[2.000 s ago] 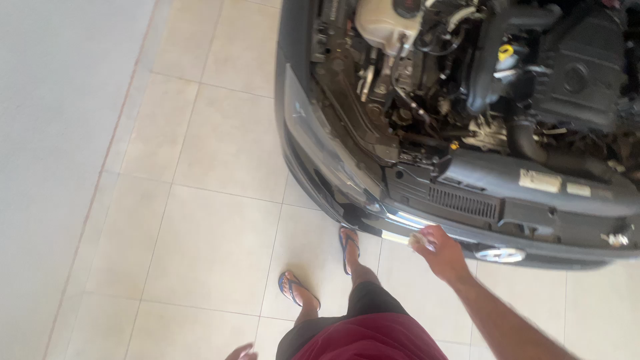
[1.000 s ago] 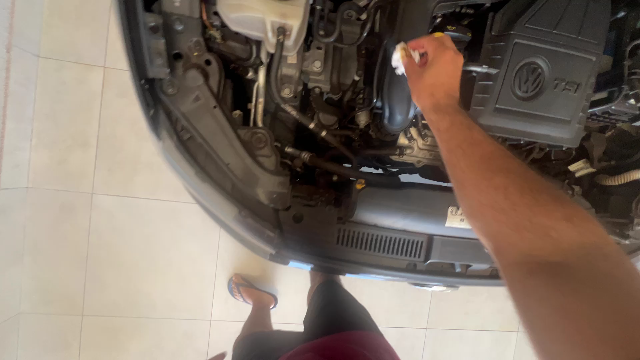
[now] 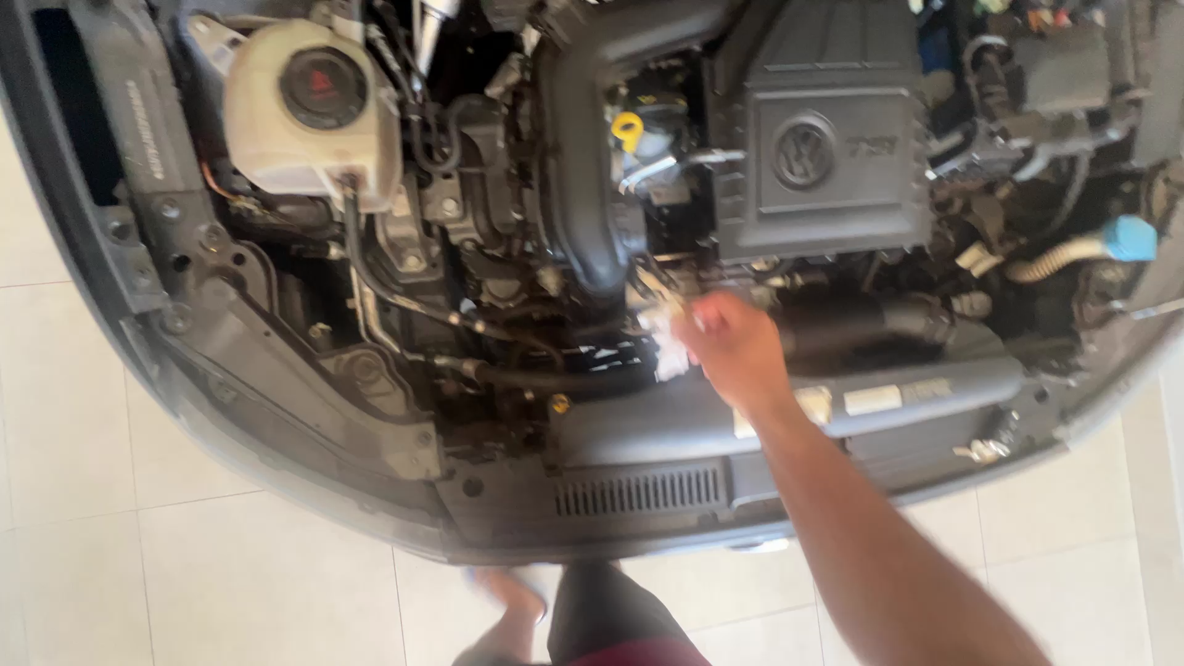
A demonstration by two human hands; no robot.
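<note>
My right hand [image 3: 731, 347] reaches over the front of a car's engine bay, its fingers closed on a crumpled white cloth or paper [image 3: 666, 342]. Both are blurred. The cloth hangs just below the lower end of a thick black air duct [image 3: 583, 166], left of the hand. Above them is a yellow dipstick ring [image 3: 628, 131], beside the black plastic engine cover [image 3: 832, 166] with a VW badge. My left hand is out of view.
A whitish coolant reservoir [image 3: 305, 139] with a black cap stands at upper left. A blue-capped ribbed filler neck [image 3: 1130, 239] is at the right. The slotted front panel [image 3: 638, 490] and bumper edge run in front of my legs, above a tiled floor [image 3: 259, 583].
My right hand, holding the white cloth, has come down from beside the air duct's upper part to below its lower end. Two seconds ago it was over the car's front edge. The view has moved closer.
</note>
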